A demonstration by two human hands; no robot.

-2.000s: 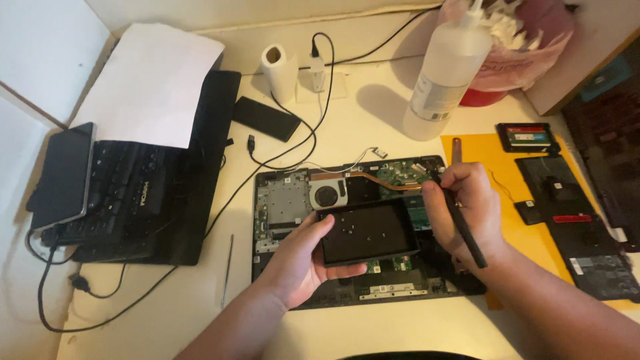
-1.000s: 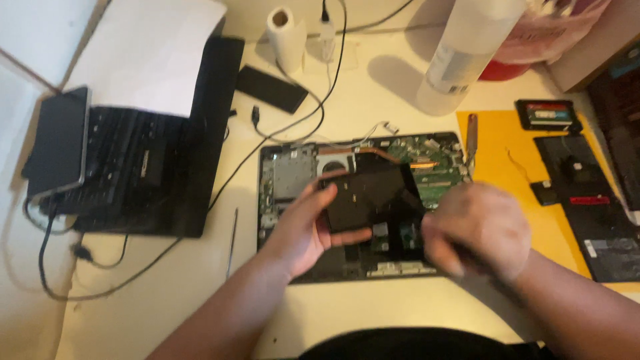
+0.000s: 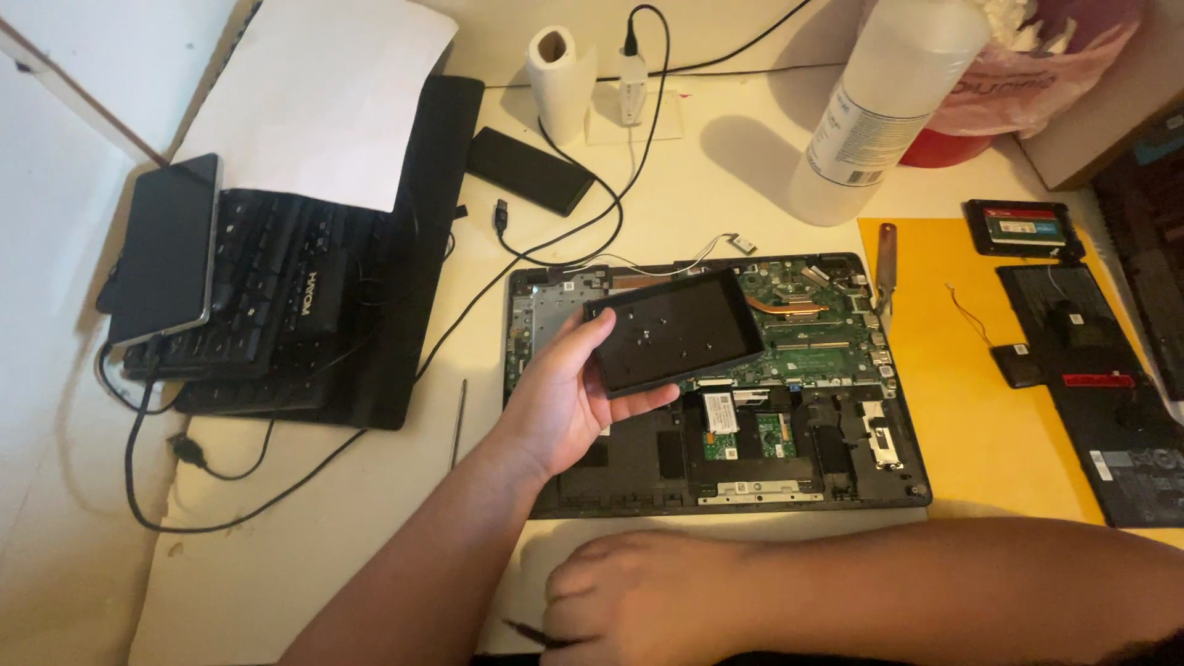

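My left hand (image 3: 564, 398) grips a shallow black tray (image 3: 680, 370) by its left end, with several small screws lying in it. The tray is held above an opened laptop (image 3: 638, 462), whose green circuit board (image 3: 805, 347), copper heat pipe (image 3: 786, 308) and lower frame are exposed. Below the laptop's front edge, my right hand (image 3: 629, 601) is closed around a thin dark tool (image 3: 532, 635), its tip pointing left; most of the tool is hidden by the fingers. A loose white cable (image 3: 666, 271) with a small card lies along the laptop's back edge.
A thin metal rod (image 3: 459, 424) lies left of the laptop. Stacked keyboards (image 3: 287, 277) carry paper and a phone (image 3: 171, 250). Black cables cross the table behind. A plastic bottle (image 3: 860, 129) stands at the back. On the right, a yellow envelope (image 3: 962, 435) bears a battery (image 3: 1082, 370) and other parts.
My right hand has moved from over the laptop's right side to below its front edge, toward the left, still holding the dark tool. My left hand still holds the tray over the laptop.
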